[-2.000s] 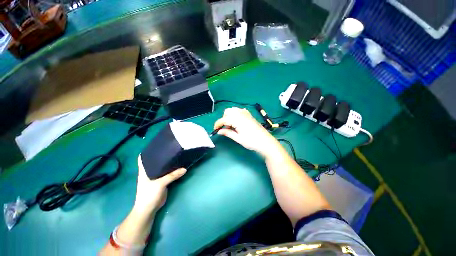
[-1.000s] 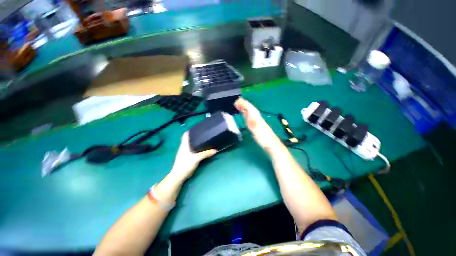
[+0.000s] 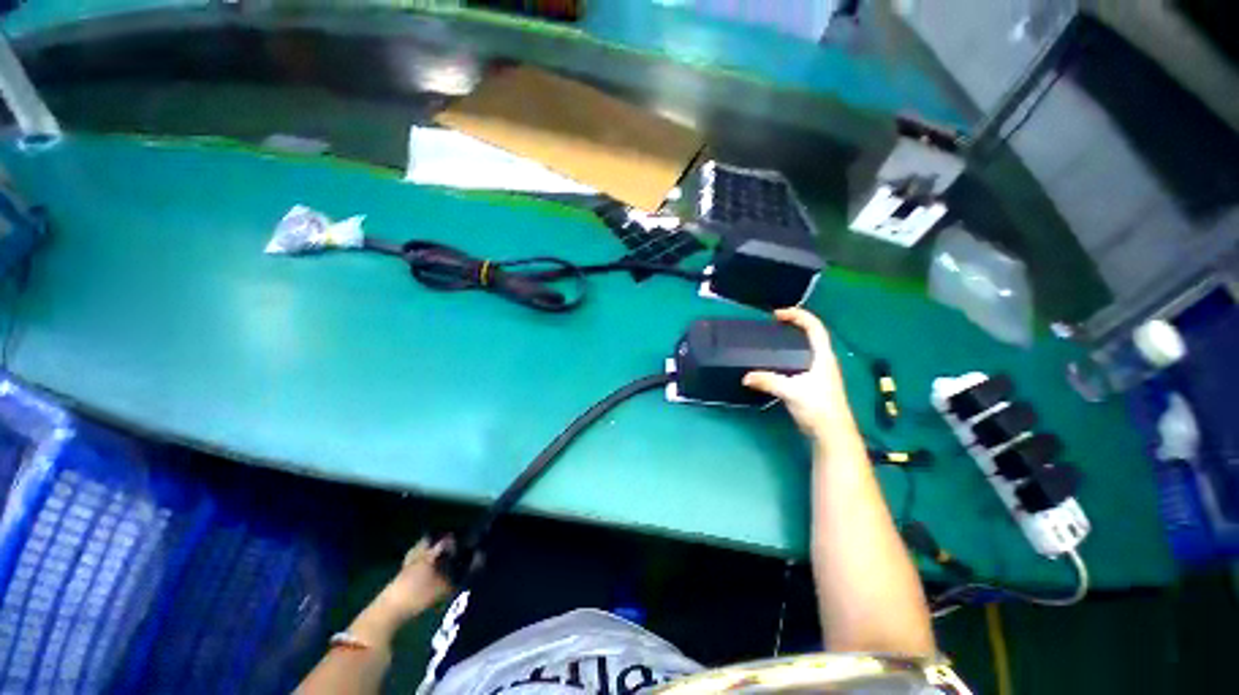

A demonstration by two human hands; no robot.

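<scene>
A black adapter unit lies on the green bench, its thick black cable running from its left end down past the bench edge. My right hand grips the unit's right end. My left hand is below the front edge, closed around the dark cable bundle; its fingers are partly blurred. A second black unit sits just behind. Its cord coil has a yellow band and ends in a clear bagged plug.
A power strip with several black adapters stands right, near thin test leads. Behind are cardboard, a black pad sheet, a gridded tray, a white box and a plastic bag. Blue crates stand lower left.
The view has swung left. The held unit is now down on the bench. My left hand has left it and moved down-left to its cable; my right hand now grips the unit.
</scene>
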